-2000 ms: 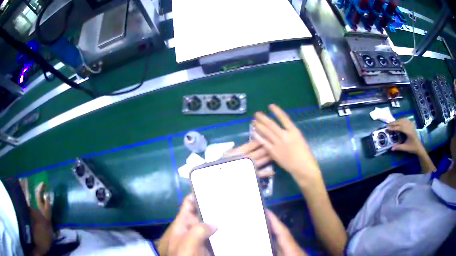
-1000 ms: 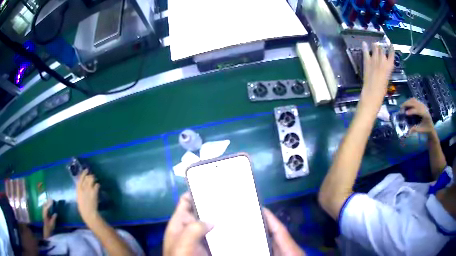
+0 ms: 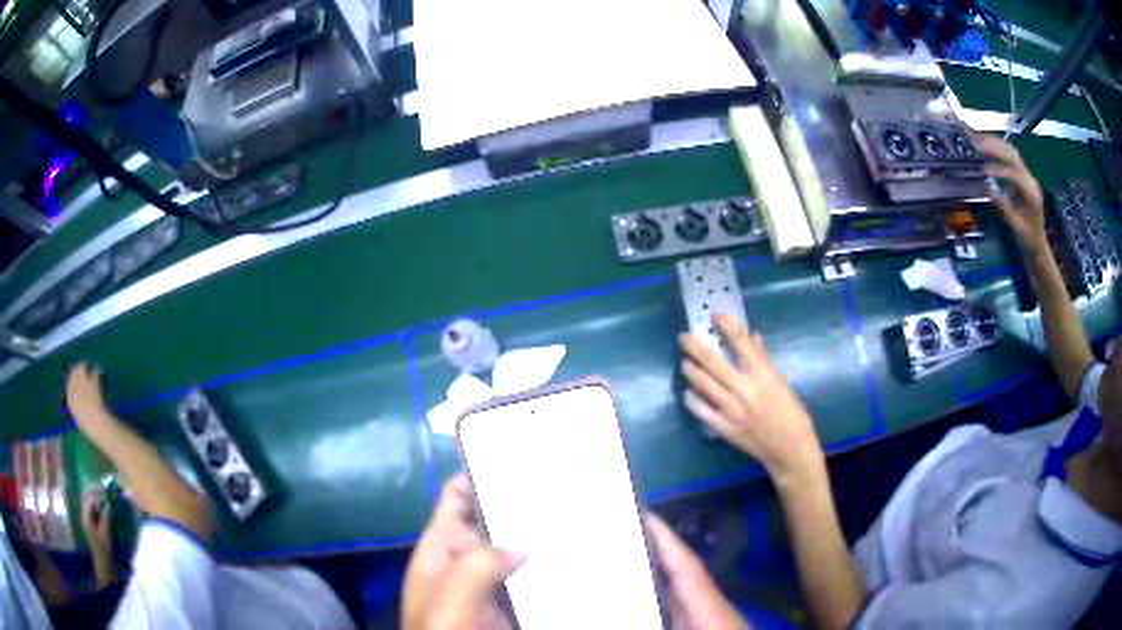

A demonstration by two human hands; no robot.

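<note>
A smartphone [image 3: 560, 505] with a glowing white screen is held upright in front of me at the bottom centre. My left hand [image 3: 458, 566] grips its left edge, with the thumb at the screen's side. My right hand [image 3: 695, 585] holds its right edge; only part of that hand shows and it is cut off by the lower edge. Behind the phone lie white wipes [image 3: 529, 368] and a small solvent bottle [image 3: 469, 346] on the green bench.
A neighbour's hand [image 3: 744, 394] at right touches a panel [image 3: 710, 293] lying plain side up. Another three-unit panel [image 3: 689, 228] lies behind it. A panel [image 3: 222, 453] lies at left near another person's arm. The machine fixture [image 3: 917, 148] holds a panel at upper right.
The right neighbour's hand has come from the fixture to the nearer panel, now turned plain side up. A panel has come into view on the fixture. My hands and the phone have not visibly moved.
</note>
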